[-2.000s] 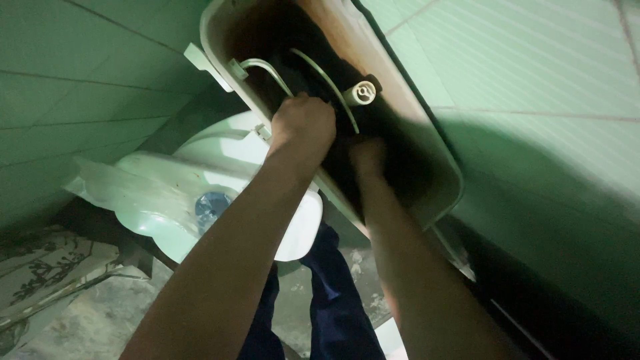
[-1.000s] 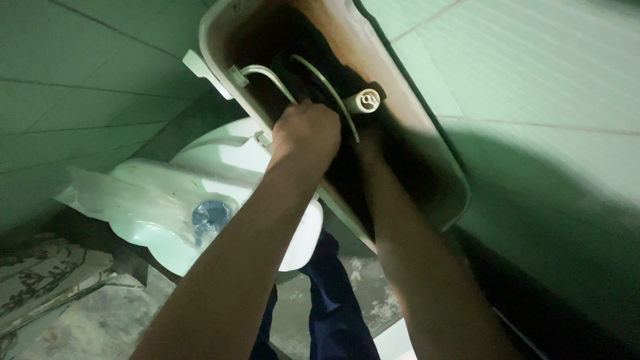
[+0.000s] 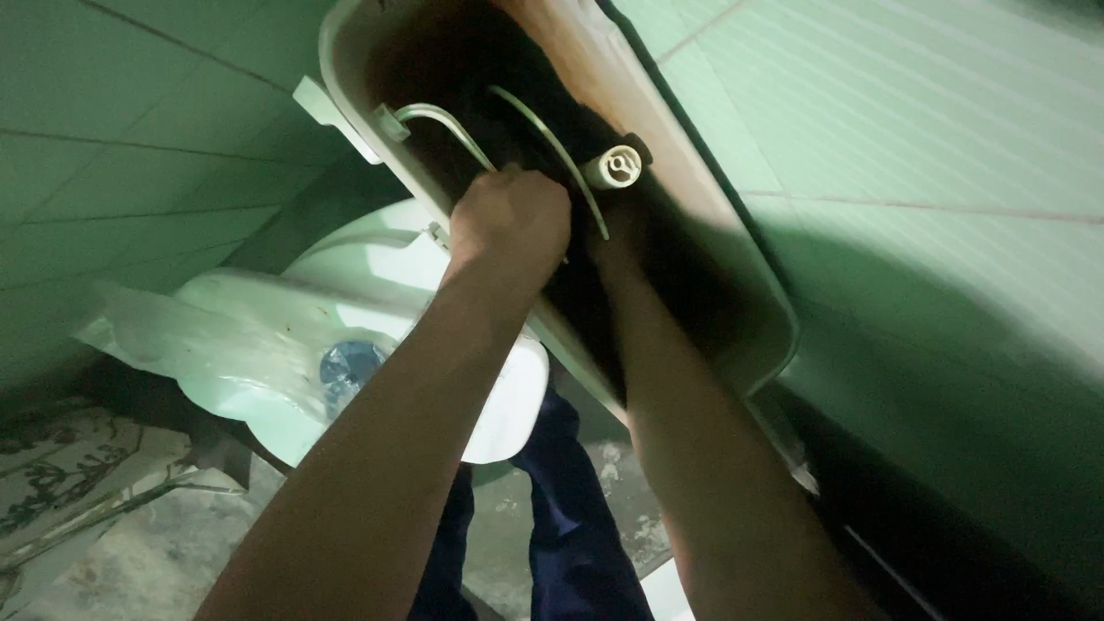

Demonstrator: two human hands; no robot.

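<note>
An uncovered toilet cistern (image 3: 768, 341) has a brown-stained inside that is mostly in dark shadow. My left hand (image 3: 513, 211) is in its upper part, fingers curled at the lower end of a bent metal lever rod (image 3: 444, 119); whether it grips the rod or a part below is hidden. Down in the shadow, my right hand (image 3: 617, 228) reaches in below a white plastic valve tube (image 3: 619, 166); its fingers are hidden. A thin pale curved tube (image 3: 552, 141) runs between the hands. Outside the cistern wall sits the white flush handle (image 3: 336, 119).
Left of the cistern lies the white toilet seat and lid (image 3: 517, 397), with a clear plastic bag (image 3: 216, 345) and a blue round item (image 3: 349, 366) on it. Green tiled walls (image 3: 931, 129) stand close on both sides. My legs in dark blue trousers (image 3: 573, 517) are below.
</note>
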